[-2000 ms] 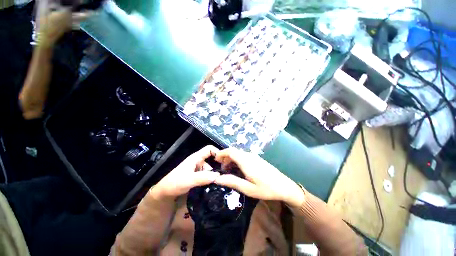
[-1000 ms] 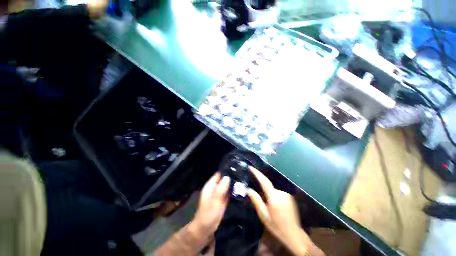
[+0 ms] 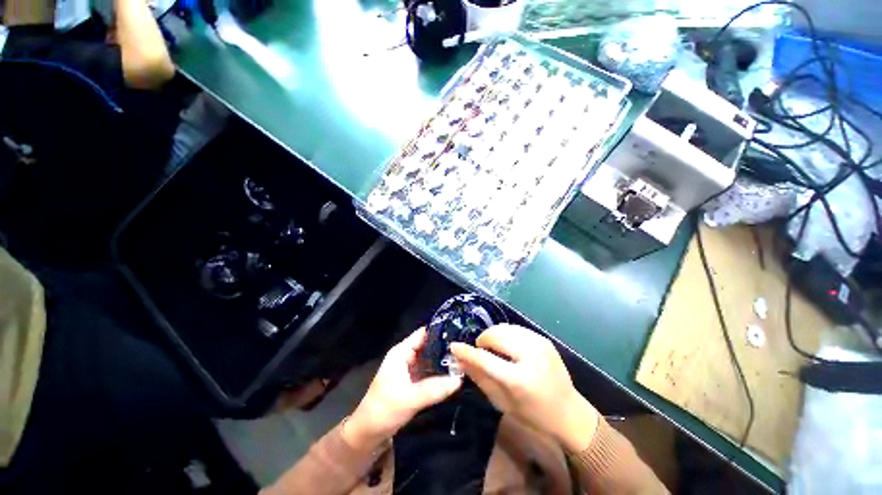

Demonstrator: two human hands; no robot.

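Note:
A glossy black round camera housing [image 3: 464,317] is held over the lap, just below the bench edge. My left hand [image 3: 396,392] grips its left side, thumb along the near side. My right hand [image 3: 527,377] is on its right side, with fingertips at a small silver-white piece [image 3: 452,363], perhaps a motor, at the housing's opening. The fingers hide part of this piece. A clear blister tray [image 3: 503,155] with rows of silver motors lies on the bench beyond my hands.
A grey-white screw feeder [image 3: 667,160] stands right of the tray. A black parts bin [image 3: 184,353] with glossy parts is below the bench edge at left. A cardboard sheet [image 3: 716,367] and black cords [image 3: 812,126] are at right. Another person's arm [image 3: 142,46] is at top left.
The housing has been turned over, its open side now showing. My right fingers have moved in to the silver-white piece. The co-worker's arm has moved. The camera view has shifted.

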